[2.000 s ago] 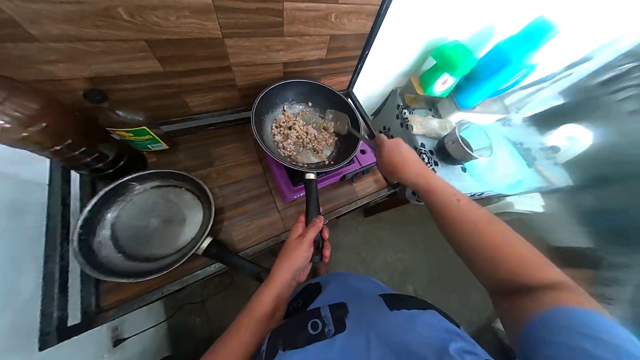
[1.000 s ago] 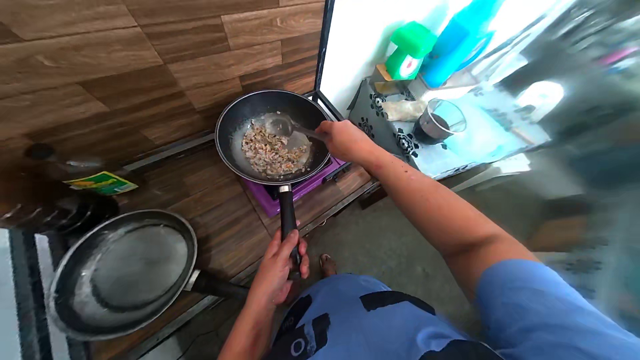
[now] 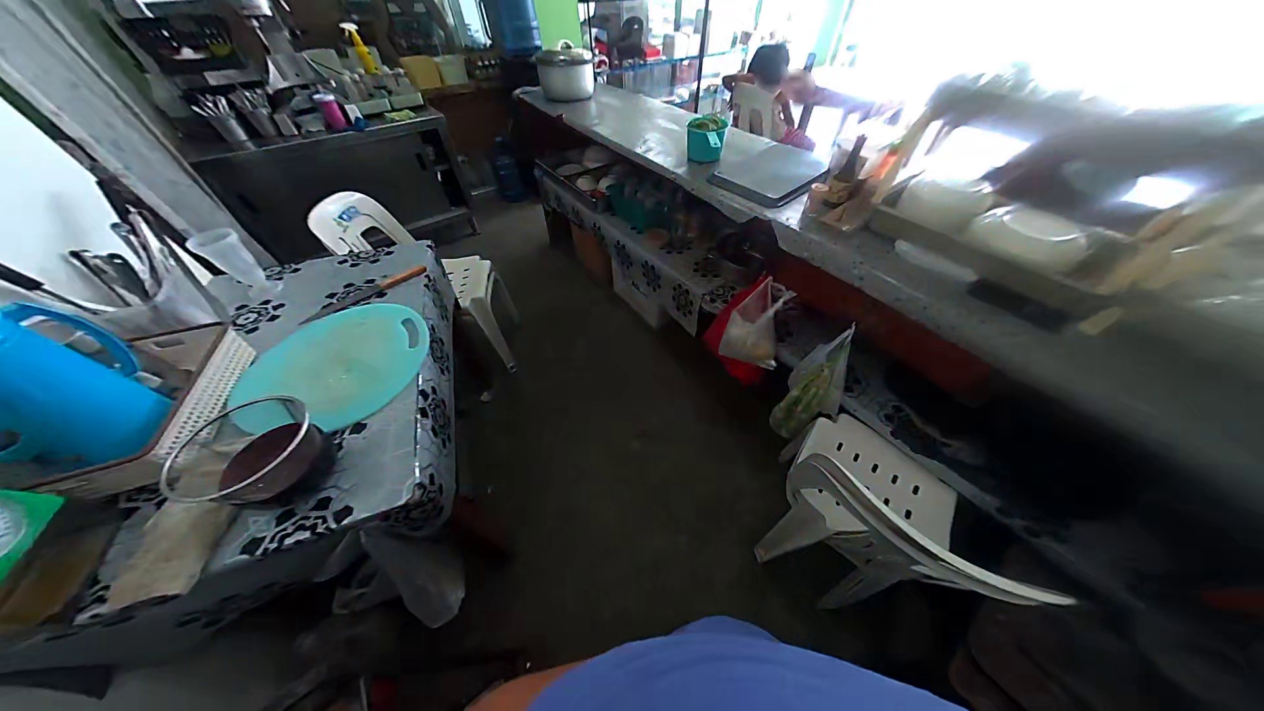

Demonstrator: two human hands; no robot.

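Note:
Neither of my hands shows in the head view; only a bit of bare arm and my blue shirt (image 3: 731, 671) appear at the bottom edge. On the table to the left, covered with a flower-patterned cloth, lies an oval turquoise cutting board (image 3: 341, 365). A knife with an orange-brown handle (image 3: 403, 277) rests beyond the board. Nearer stands a clear round container (image 3: 276, 464) with dark contents, beside a folded beige cloth or bag (image 3: 173, 553). The frying pans and the spatula are out of view.
A blue pitcher (image 3: 79, 395) stands in a basket at the left. White plastic chairs (image 3: 879, 494) (image 3: 479, 286) flank the floor. A long counter (image 3: 642, 123) at right bears a lidded pot (image 3: 566, 74) and a turquoise container (image 3: 706, 140). A person (image 3: 768, 89) is beyond it.
The view has swung far to the right, away from the stove. Earlier, my left hand held the frying pan's handle and my right hand a spatula in the food; both hands have left the view.

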